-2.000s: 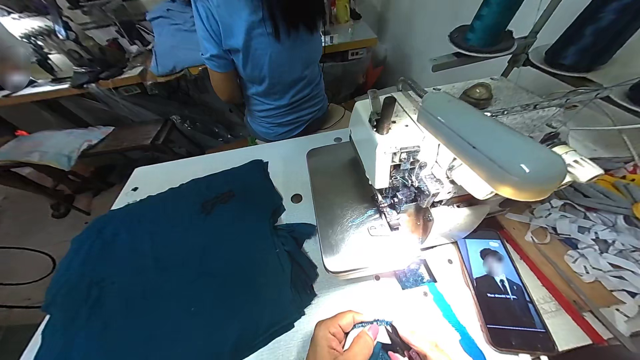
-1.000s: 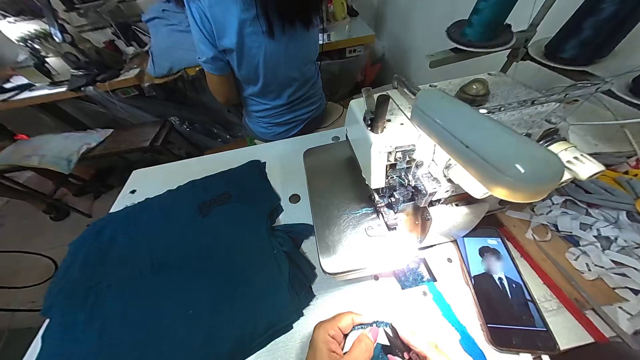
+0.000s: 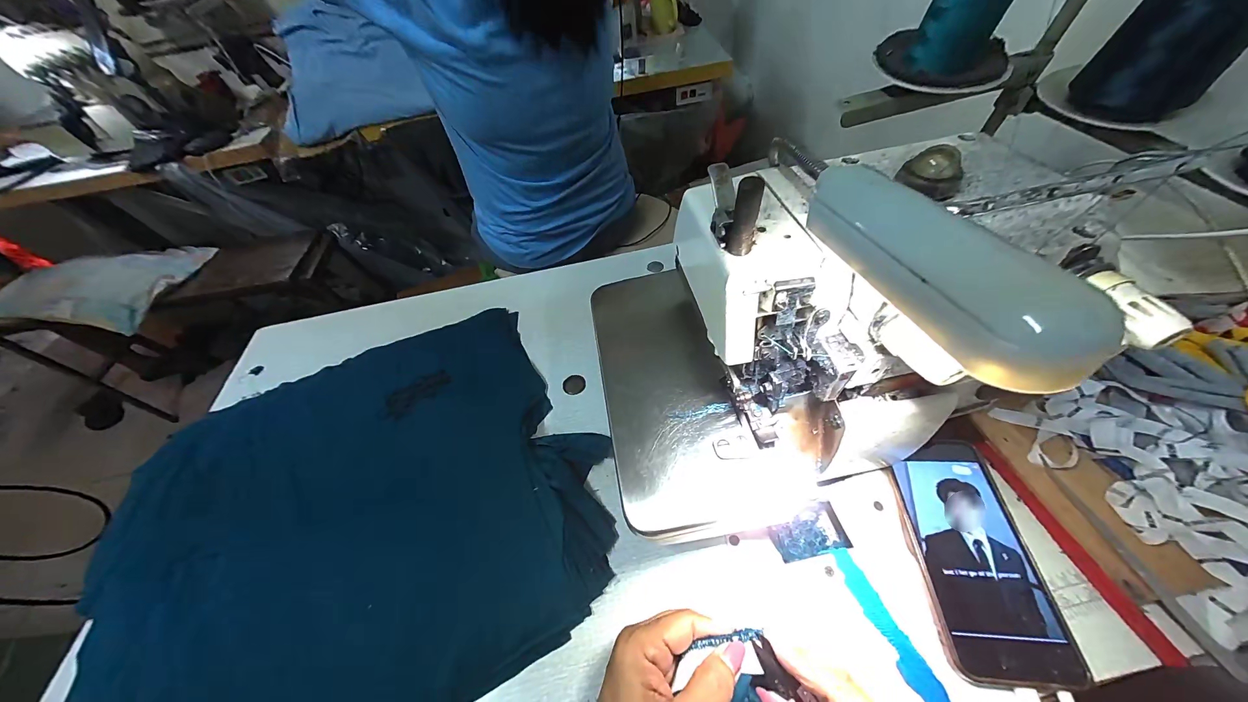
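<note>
At the bottom edge, my left hand [image 3: 658, 658] pinches a small piece of blue fabric [image 3: 721, 641] with a stitched edge and a white patch. Close beside it on the right, my right hand [image 3: 814, 678], partly washed out by glare, holds a dark tool, seemingly thread snips [image 3: 772, 668], against the fabric. Above both hands stands an overlock sewing machine [image 3: 717, 292] with a steel plate [image 3: 663, 390], under a lit lamp [image 3: 960, 278]. A stack of dark teal fabric pieces [image 3: 341, 526] lies left of the machine.
A phone [image 3: 990, 575] playing a video lies right of a blue fabric strip [image 3: 882, 624]. White fabric strips [image 3: 1170, 487] are heaped at the right. Thread cones [image 3: 960, 39] stand behind. A person in a blue shirt [image 3: 536, 127] sits beyond the table, near a wooden stool [image 3: 239, 283].
The picture on the phone has changed. Both hands stay close together at the bottom edge with the small fabric piece.
</note>
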